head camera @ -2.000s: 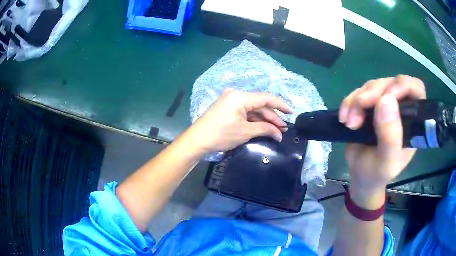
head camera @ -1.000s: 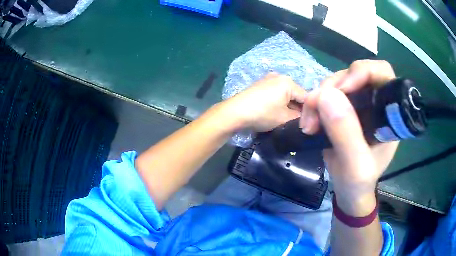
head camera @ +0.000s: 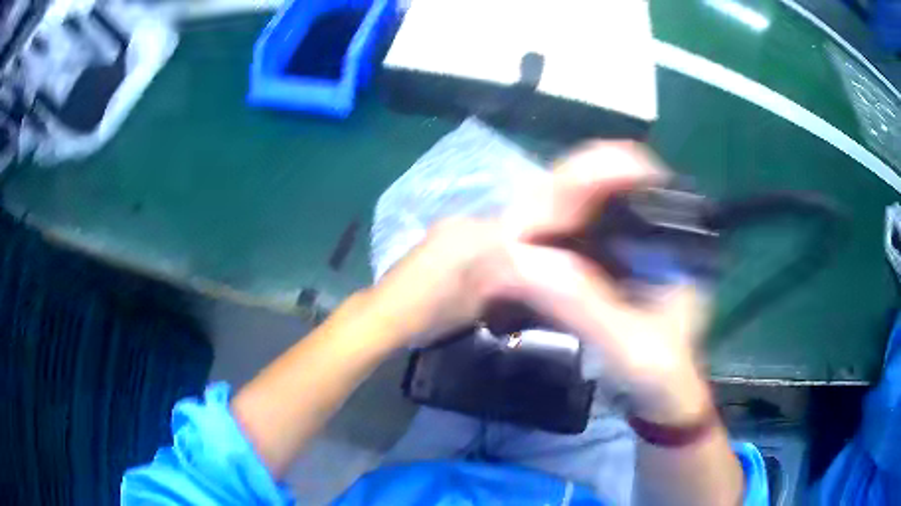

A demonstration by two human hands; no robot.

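Note:
The black glossy device housing (head camera: 504,380) lies at the bench's near edge, above my lap, its upper part hidden by my hands. My right hand (head camera: 613,277) is blurred and wraps around the electric screwdriver (head camera: 657,232), whose rear end faces up and right. My left hand (head camera: 464,262) is over the housing's upper left, touching or overlapping my right hand; its fingertips are hidden, so I cannot tell what it holds. Bubble wrap (head camera: 440,183) shows behind the hands.
The blue screw bin (head camera: 301,94) and a white-topped carton (head camera: 524,49) stand behind the work. Wrapped black parts (head camera: 94,94) lie far left. A dark slatted crate (head camera: 99,366) is lower left. The screwdriver cord (head camera: 790,203) curls at right. A blue sleeve (head camera: 869,425) shows at the right edge.
My right hand and the screwdriver have moved left, closer to my left hand, and the screwdriver's rear end has swung round. The view has shifted, showing more of the blue bin.

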